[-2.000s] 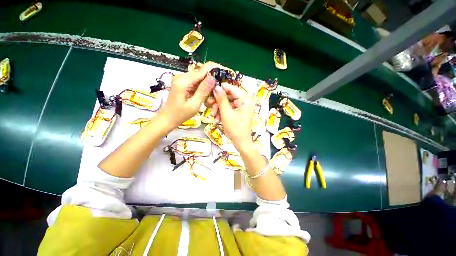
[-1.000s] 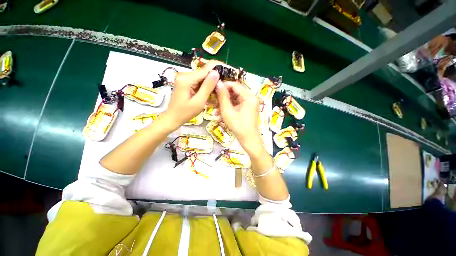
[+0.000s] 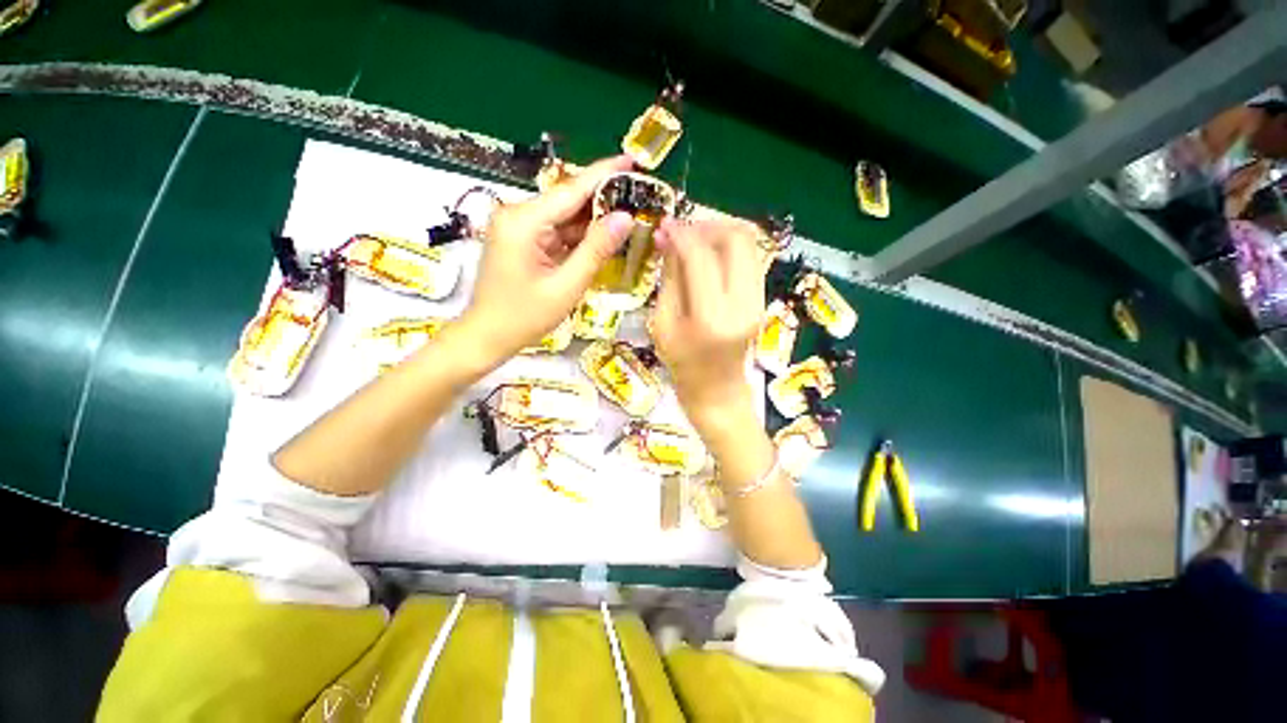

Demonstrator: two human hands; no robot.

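My left hand [image 3: 544, 254] holds a housing half [image 3: 617, 261] upright above the far part of the white work mat [image 3: 424, 509]. Its open side with the yellow-orange inside faces me. A small black module [image 3: 635, 198] sits at the housing's upper end, between my hands. My right hand [image 3: 699, 290] is at the housing's right edge, its fingertips closed together near the black module; whether they pinch anything is hidden. Several other housings [image 3: 544, 405] with red and black wires lie on the mat around and below my hands.
A green conveyor belt [image 3: 466, 85] beyond the worn rail [image 3: 325, 124] carries spaced housings. Yellow-handled cutters [image 3: 886, 487] lie right of the mat, a tan piece [image 3: 671, 502] at its lower right. A cardboard sheet [image 3: 1129, 480] lies far right. A grey bar [image 3: 1073, 134] crosses the upper right.
The held housing has turned so its yellow inside shows between my hands. My right hand has turned and moved slightly right. The units on the belt have moved right.
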